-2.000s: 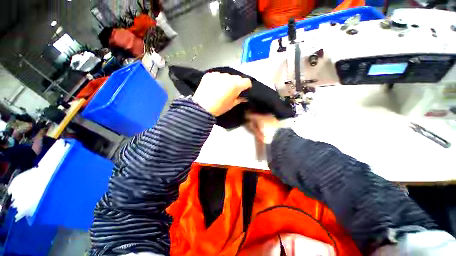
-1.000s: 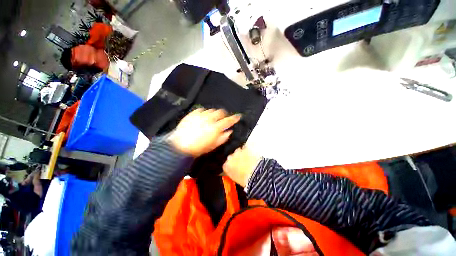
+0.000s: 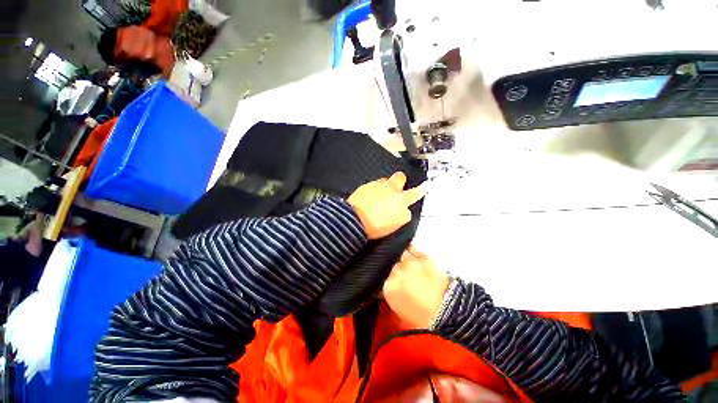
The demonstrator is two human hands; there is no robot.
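Observation:
The black back panel lies mesh face up on the white table, left of the needle, its near end hanging over the orange apron. A camouflage strip and a black cross band show on it. Its far right corner is at the presser foot. My left hand lies on the panel near the presser foot, fingers extended, pressing it flat. My right hand pinches the panel's right edge near the table's front.
The white machine head carries a control panel. Thread snips lie on the table at right, and a dark thread crosses it. Blue bins stand at left, with another blue bin edge behind the table.
The panel, first bunched at the needle, was laid out flat and turned. Since a second ago my left hand has moved right, closer to the presser foot. My right hand still holds the edge.

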